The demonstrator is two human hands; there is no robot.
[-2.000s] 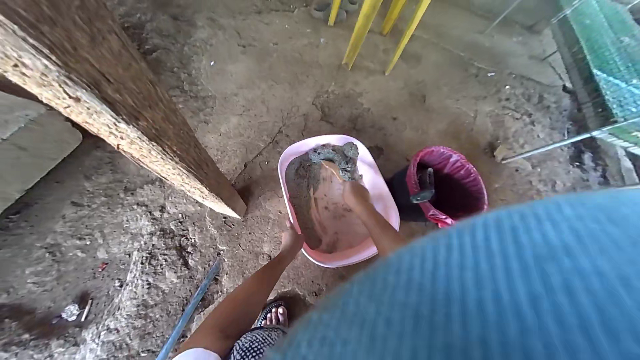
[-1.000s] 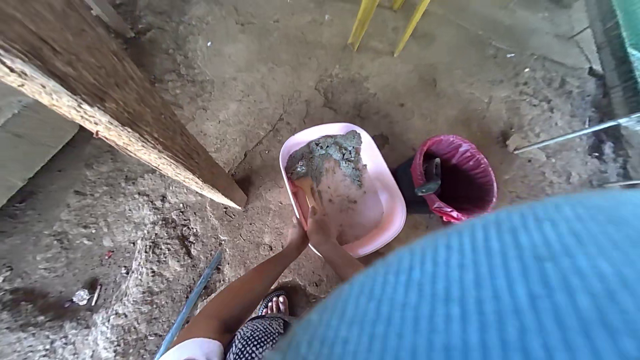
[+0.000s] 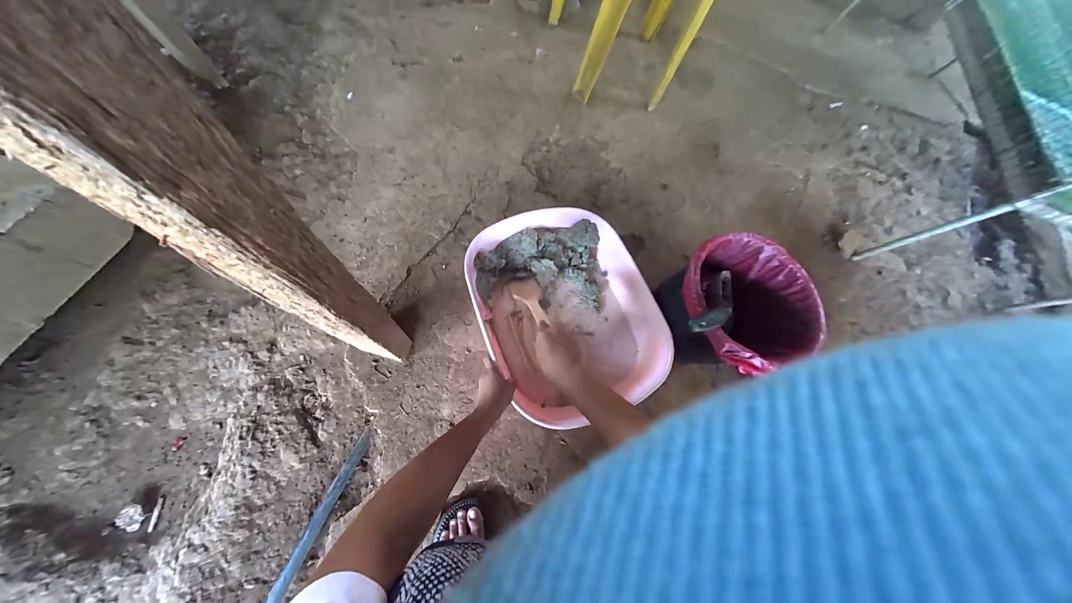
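A pink plastic basin (image 3: 645, 331) rests on the dirt floor. Grey, lumpy wet material (image 3: 548, 255), like clay or mortar, is heaped at its far side, with a thin smear across the bottom. My left hand (image 3: 496, 381) grips the basin's near left rim. Inside the basin, my right hand (image 3: 554, 347) is closed on the handle of a tan scoop or scraper (image 3: 528, 297), whose head meets the near edge of the heap. How deep the tool sits in the material is hidden.
A dark bucket with a pink liner (image 3: 758, 293) stands right of the basin, a trowel-like tool (image 3: 713, 310) at its rim. A wooden post (image 3: 276, 251) rises at left. Yellow legs (image 3: 603, 50) stand at the top. A blue bar (image 3: 322, 515) lies near my foot.
The grey material is gathered at the far side, where earlier it also ran down the basin's left side. Since one second ago, my right hand has moved away from my left hand, toward the heap.
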